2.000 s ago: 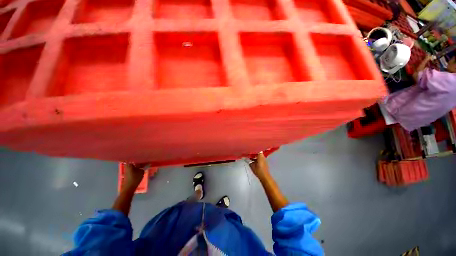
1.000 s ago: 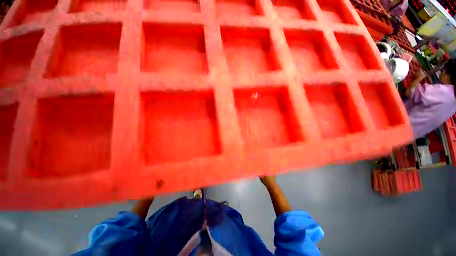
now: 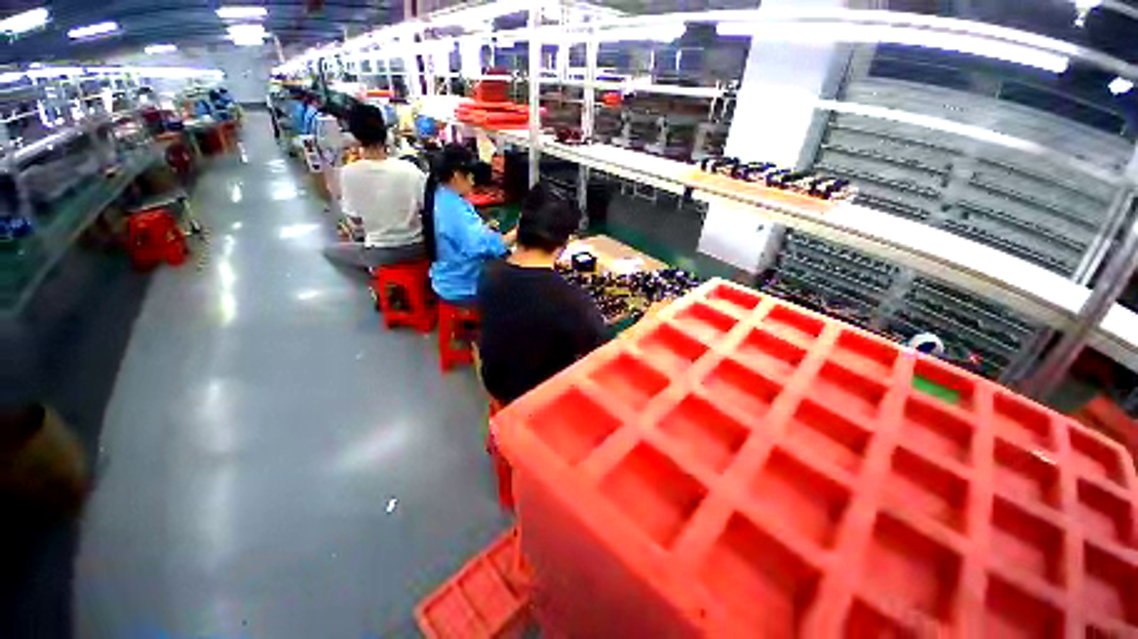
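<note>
A thick stack of empty red-orange trays (image 3: 799, 431) fills the lower right of the view, close to the camera. Its top tray has a grid of empty square pockets, one with a small green patch. The stack's near side wall drops out of the bottom of the picture. Neither my left hand nor my right hand is in view, so how the stack is held is hidden.
Several seated people, one in a black top (image 3: 537, 318), line the bench at centre. Red stools (image 3: 406, 293) stand in the aisle's right edge. A red tray (image 3: 481, 599) lies on the grey floor (image 3: 275, 437). A long shelf (image 3: 899, 225) runs behind.
The view has swung up from the floor and my body to the hall and aisle. The tray stack now shows at the lower right, and my arms have left the picture.
</note>
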